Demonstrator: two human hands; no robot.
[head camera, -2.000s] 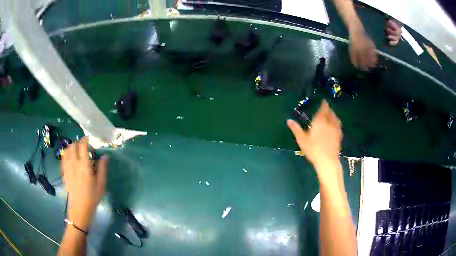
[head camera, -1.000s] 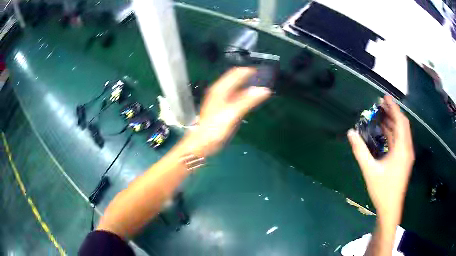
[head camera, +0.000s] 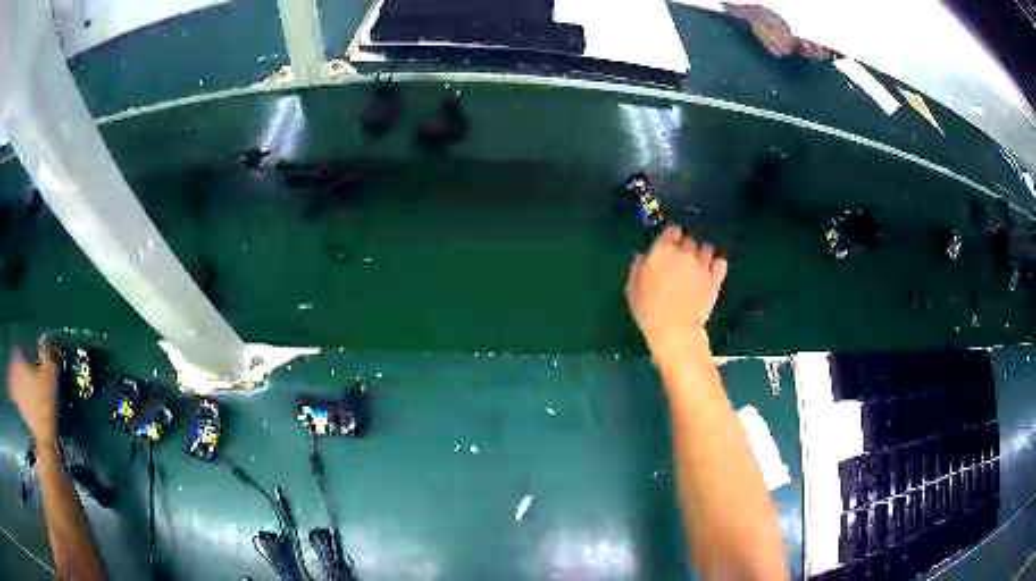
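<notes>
My right hand (head camera: 678, 289) is over the dark green belt with its fingers curled. A half-built adapter (head camera: 644, 199) with yellow and blue parts lies just beyond its fingertips; whether the fingers grip its cord is hidden. My left hand (head camera: 34, 392) is at the far left edge, small and blurred, beside a half-built adapter (head camera: 85, 372); its grip is unclear. More half-built adapters lie on the bench: two close together (head camera: 127, 401), one below the post's base (head camera: 206, 428), and one farther right (head camera: 329, 419) with a cord running down to bundled black cords (head camera: 327, 553).
A pale post (head camera: 148, 250) stands at left, its base on the bench edge. A tray of black covers (head camera: 920, 454) is at right, beside a white piece (head camera: 765, 447). More boards (head camera: 837, 236) lie on the belt. Another person's hand (head camera: 773, 28) is at the top.
The view has swung back left. The half-built adapter seen in my right hand is no longer clearly there. My left hand moved from above the belt to the far left. An adapter now lies right of the post.
</notes>
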